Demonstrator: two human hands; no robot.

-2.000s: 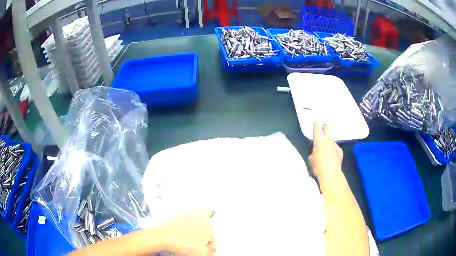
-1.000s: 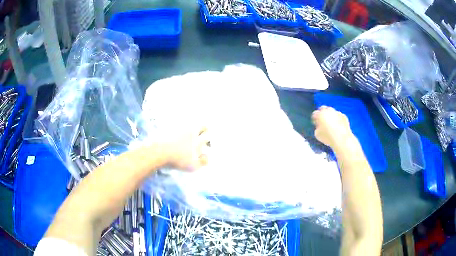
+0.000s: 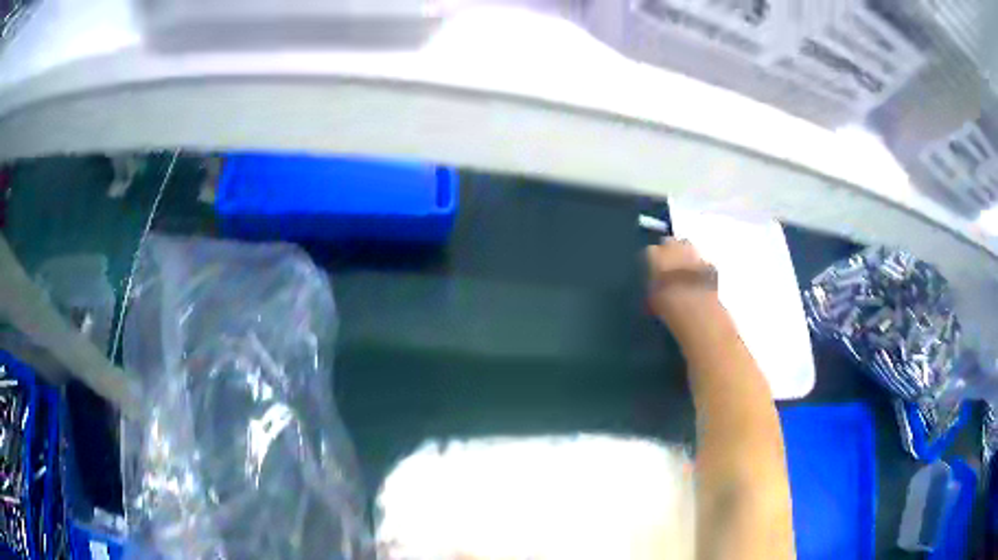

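My right hand (image 3: 681,279) is over the left edge of the white board (image 3: 750,301), close to a small white part (image 3: 653,223) on the green bench. The hand is blurred, and whether its fingers hold anything cannot be told. The glaring white heap of small parts (image 3: 536,498) lies at the bottom centre, cut off by the frame. My left hand is not in view.
A pale shelf beam (image 3: 328,115) crosses the top. A blue tray (image 3: 328,197) stands behind a clear poly bag (image 3: 235,394). At right are another blue tray (image 3: 830,481) and a bag of metal sleeves (image 3: 886,312). Filled trays (image 3: 13,438) stand far left.
The view has shifted; the shelf beam now fills the top. My right hand has moved from beside the right blue tray to the white board. My left hand has gone out of view.
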